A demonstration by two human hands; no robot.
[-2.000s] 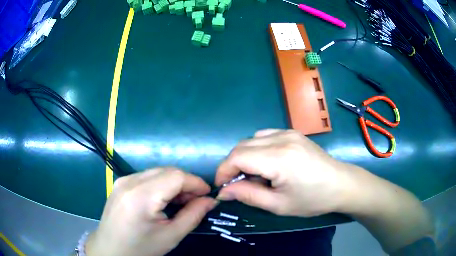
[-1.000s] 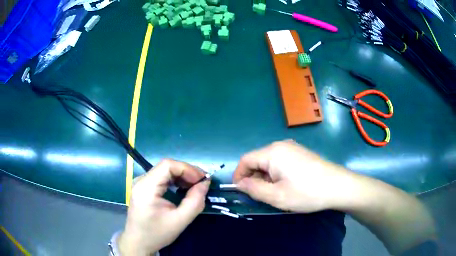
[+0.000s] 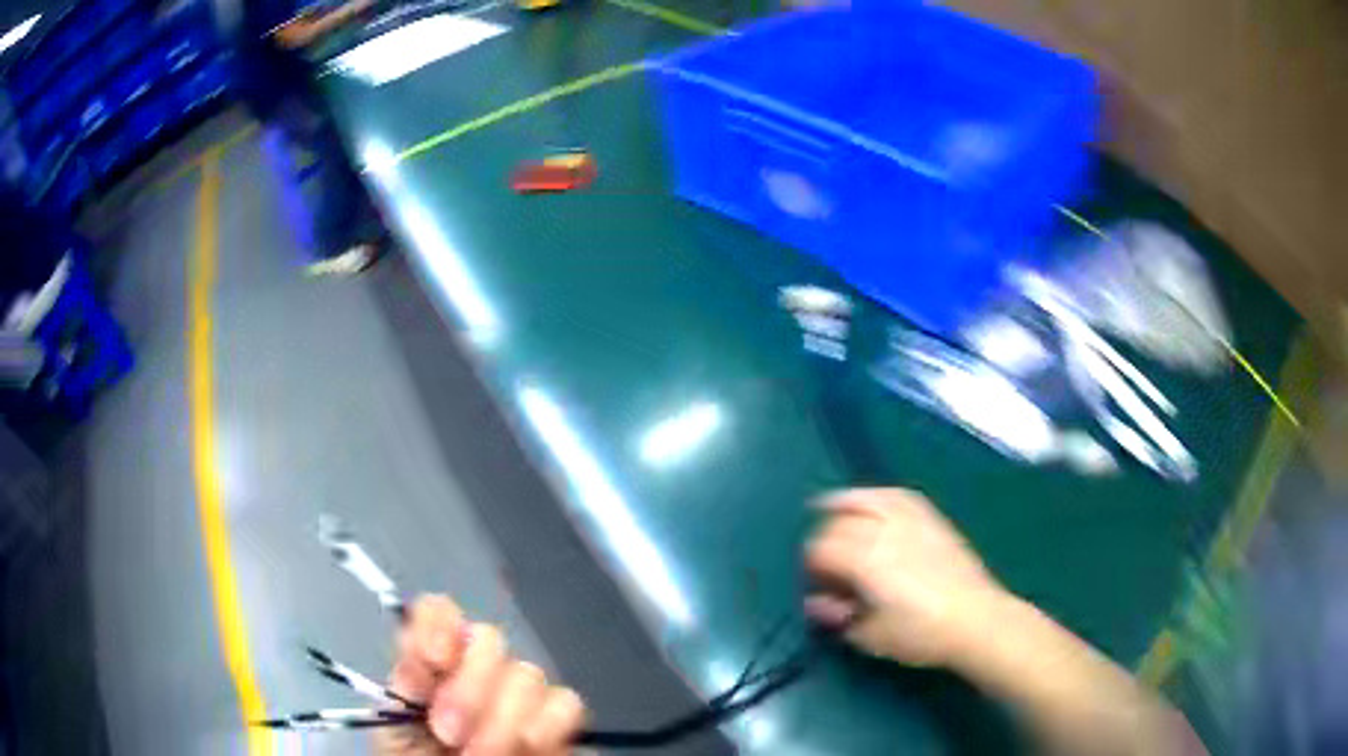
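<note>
The view is blurred. My left hand (image 3: 481,687) is closed on one end of a black wire harness, low in the picture. Several wire ends with white sleeves (image 3: 362,564) stick out to its left, over the floor and fanned apart. The black wires (image 3: 688,724) run right from it to my right hand (image 3: 894,576), whose fingers are closed around them over the green bench. Beyond my right hand, dark wires lead up the bench to a white connector (image 3: 818,303).
A blue bin (image 3: 872,133) stands on the bench (image 3: 591,310), with clear bags and white parts (image 3: 991,399) beside it. A red-orange item (image 3: 555,172) lies farther off. A person (image 3: 311,148) stands beyond the bench's left edge. Yellow lines mark bench and floor.
The view has swung left, so the orange fixture, snips and green blocks are out of view. My hands are farther apart, with the harness stretched between them.
</note>
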